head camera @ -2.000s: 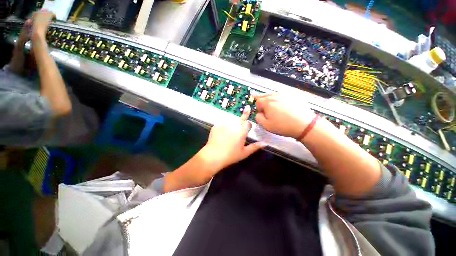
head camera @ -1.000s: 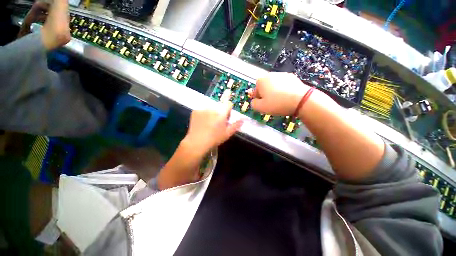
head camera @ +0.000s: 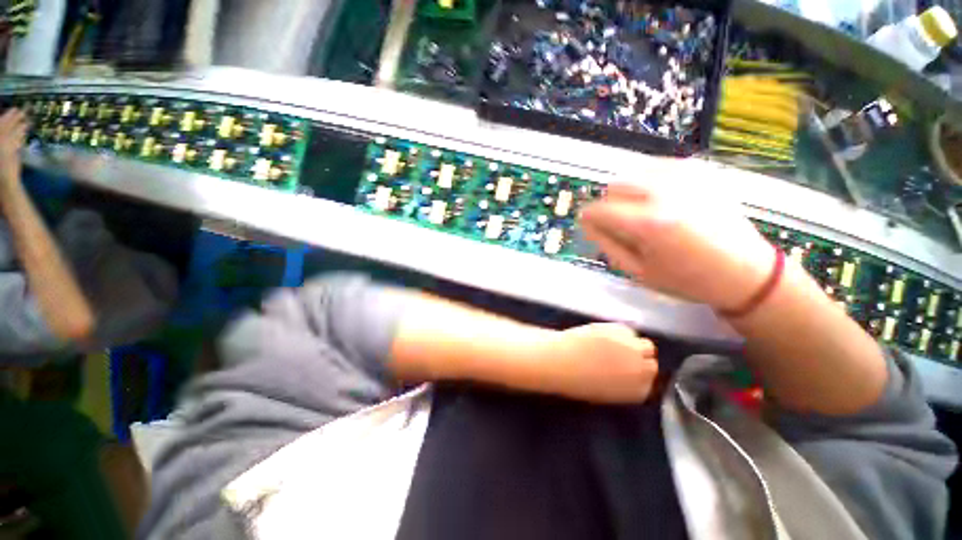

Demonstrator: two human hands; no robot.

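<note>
The circuit board panel (head camera: 466, 200) lies in the rail channel in front of me, with two rows of small boards bearing pale and yellow blocks. My right hand (head camera: 659, 237) is over the panel's right end, fingers bent together and pointing left; whether a component is between the fingertips cannot be seen. My left hand (head camera: 607, 362) is curled near my body, on my side of the rail and off the boards; its fingertips and palm are hidden, and the picture is blurred there.
Beyond the rail are a black component tray (head camera: 691, 132) with mixed loose components, yellow wires (head camera: 757, 111) and a white bottle (head camera: 912, 40). Another panel (head camera: 190, 139) lies left past a dark gap. Another person's arm (head camera: 37, 243) reaches the rail at far left.
My left hand has left the boards and moved right, down beside my body. My right hand has moved to the panel's right part. The camera view has shifted and turned.
</note>
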